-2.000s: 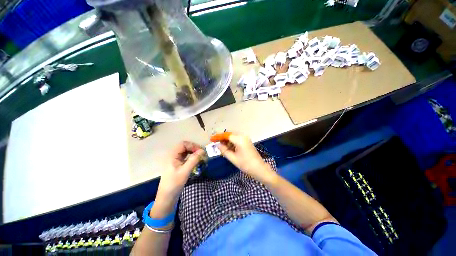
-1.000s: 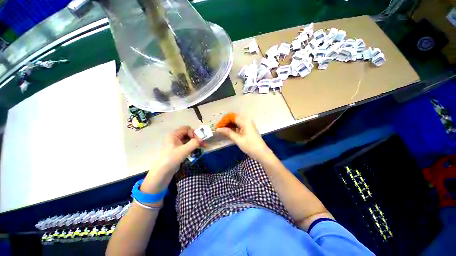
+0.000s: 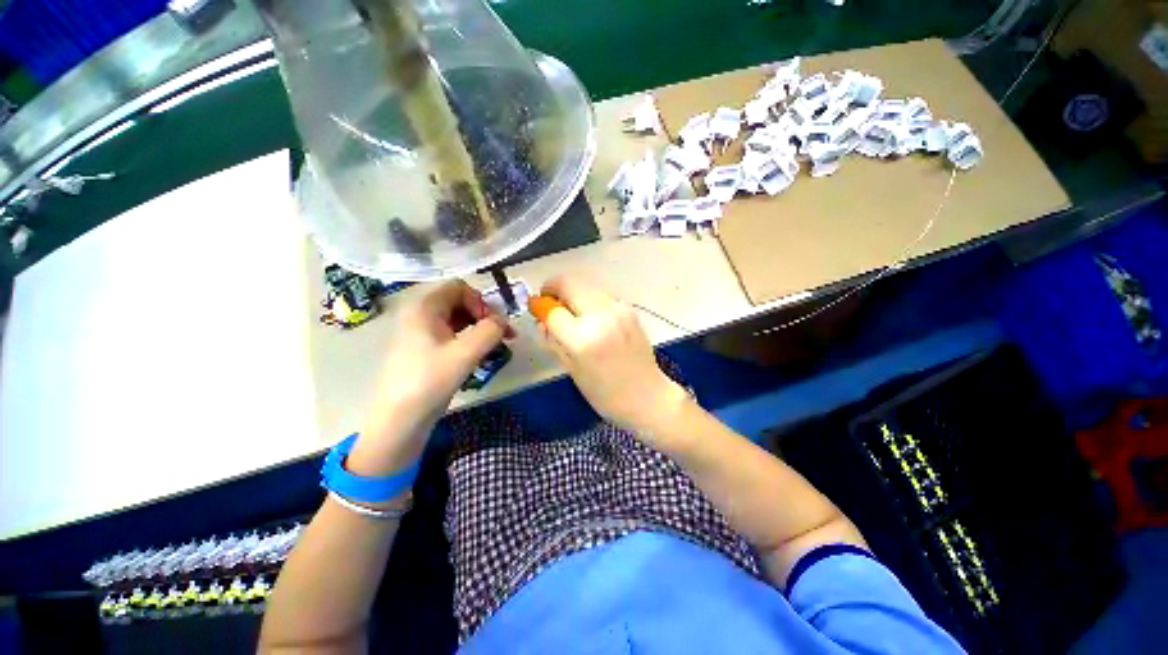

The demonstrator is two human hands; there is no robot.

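Note:
My left hand (image 3: pixel 448 335) pinches a white plug housing (image 3: pixel 509 298), with a dark circuit board (image 3: pixel 487 369) hanging just below the fingers. The dark soldering iron tip (image 3: pixel 505 284) points down at the housing; whether they touch is hard to tell. My right hand (image 3: pixel 592 335), with an orange patch on its fingers, is closed at the housing's right side. A thin pale solder wire (image 3: pixel 839 293) runs from the upper right to the right hand. The fingertips hide where the wire ends.
The clear fume hood (image 3: pixel 442 154) hangs above the iron. White housings (image 3: pixel 775 147) lie heaped on cardboard (image 3: pixel 833 243). A circuit board (image 3: pixel 348 297) lies beside a white board (image 3: pixel 154 346). Black sheets with assemblies are at lower left and right.
Both hands have moved up and slightly left, bringing the housing to the iron tip. The housing went from between both hands to the left fingers. The solder wire now shows more clearly.

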